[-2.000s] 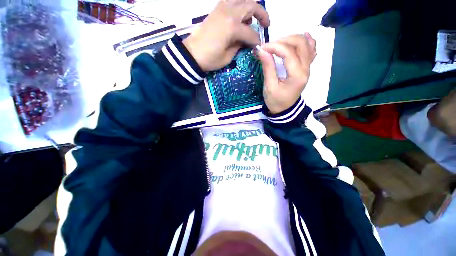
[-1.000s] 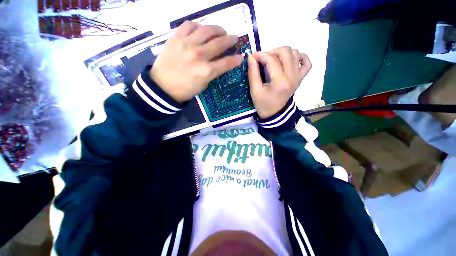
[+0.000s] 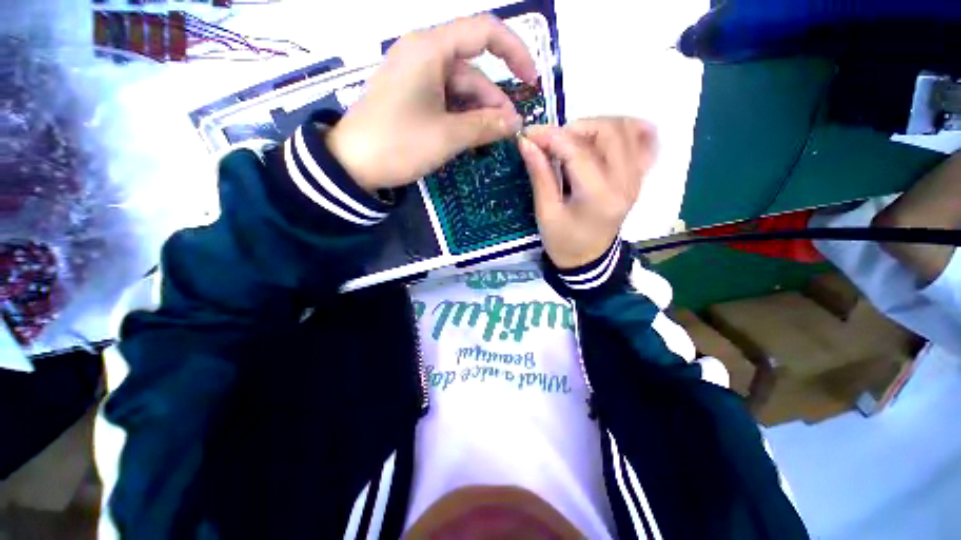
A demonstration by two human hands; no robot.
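The white housing frame (image 3: pixel 437 234) lies tilted on the white sheet in front of me. A teal-green circuit board (image 3: pixel 479 216) sits in its right window, and a dark grey panel (image 3: pixel 406 237) shows in its left window. A small brown-red module (image 3: pixel 524 91) is at the board's top edge, partly hidden by my fingers. My left hand (image 3: pixel 427 105) is over the frame's upper middle, thumb and fingers bent. My right hand (image 3: pixel 585 185) is at the board's right edge. Their fingertips meet just below the module; anything between them is too small to tell.
Module strips with wires (image 3: pixel 142 35) lie at upper left, bagged modules (image 3: pixel 63 200) at far left. A dark-blue object (image 3: pixel 759 30) lies at upper right. A black cord (image 3: pixel 780 230) crosses the right, near another person's arm (image 3: pixel 927 237) and cardboard boxes (image 3: pixel 801 338).
Since one second ago, my left hand has shifted up and right, its fingers more arched, with its thumb tip now near my right fingertips. The module and board show slightly differently between the fingers.
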